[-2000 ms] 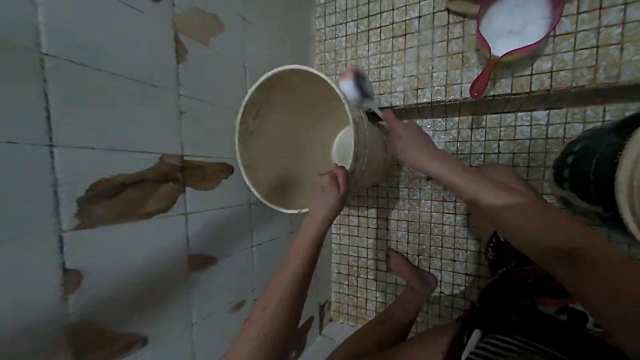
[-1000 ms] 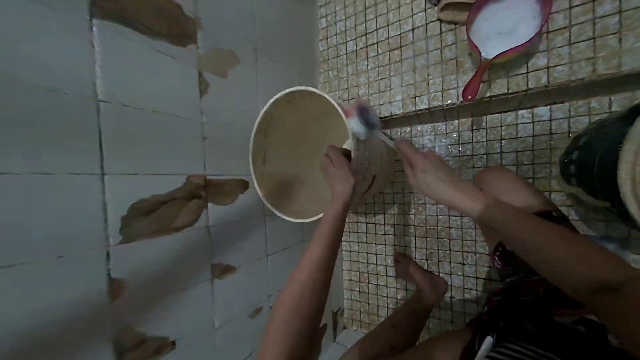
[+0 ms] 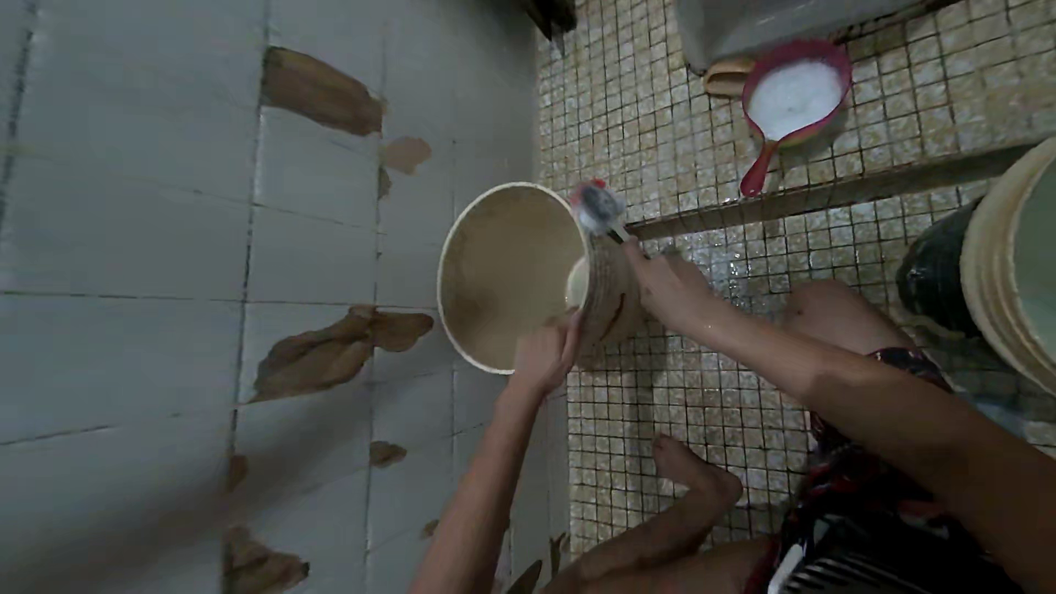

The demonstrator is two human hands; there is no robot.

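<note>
A large off-white plastic bucket [image 3: 511,272] stands tilted beside the tiled wall, its mouth facing me and its inside stained brownish. My left hand [image 3: 546,351] grips its rim at the lower right, the fingers closed over the edge. In my right hand [image 3: 672,285] is the handle of a scrub brush [image 3: 598,206], whose foamy head touches or nearly touches the bucket's upper right rim. A pink plastic dipper [image 3: 757,171] holding white suds sits on the raised floor at the upper right.
Grey wall tiles [image 3: 148,247] with brown patches fill the left. A low tiled step [image 3: 709,216] crosses the floor. At the right stand a dark bucket [image 3: 936,268] and a pale bucket [image 3: 986,247]. Near the dipper lies a tan object [image 3: 728,77], perhaps another brush.
The brush has moved along the outside of the bucket's rim in my right hand. My left hand has shifted slightly on the rim. The view has moved somewhat.
</note>
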